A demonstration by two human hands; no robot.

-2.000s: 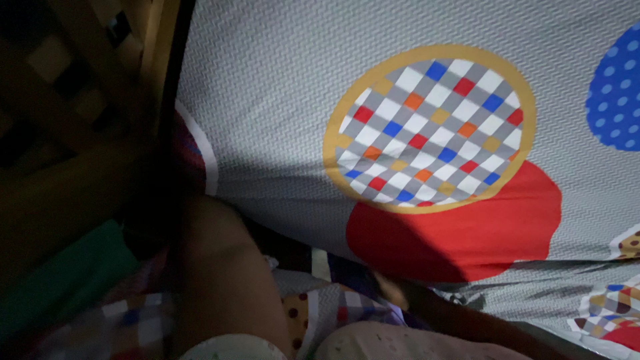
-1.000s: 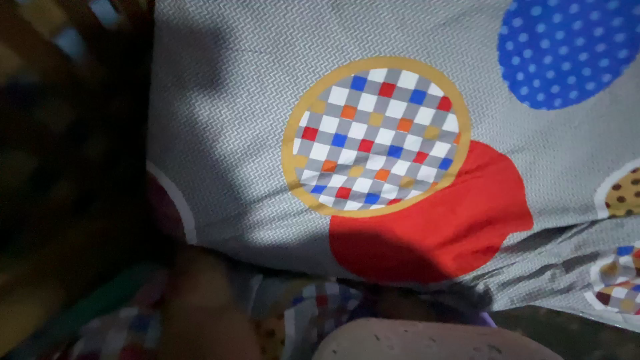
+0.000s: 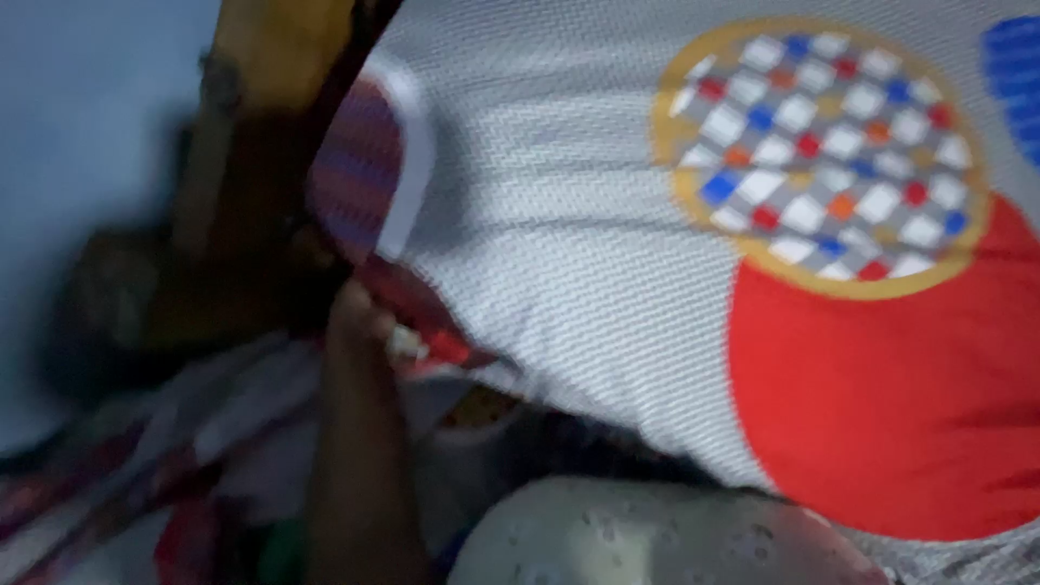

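Note:
A grey patterned bedsheet (image 3: 569, 244), printed with a checkered circle, a red shape and blue and purple rounds, is stretched over what looks like a mattress. My left hand (image 3: 363, 313) is at the sheet's lower left corner, its fingers closed on the sheet's edge, where the cloth is pulled into creases. The fingertips are partly in shadow and blurred. My left forearm comes up from the bottom of the view. A pale, small-patterned cloth (image 3: 650, 536), perhaps clothing, covers the bottom middle. My right hand is not seen.
A wooden post or frame (image 3: 276, 57) stands beside the corner at the upper left, with a pale blue wall (image 3: 81, 146) behind it. Rumpled printed cloth (image 3: 244, 439) lies below it at the lower left. The lower left is dark and blurred.
The view has shifted toward the corner. My left hand now shows at the sheet's edge, and the corner cloth is pulled into folds. My right hand, dimly seen two seconds ago, is out of sight.

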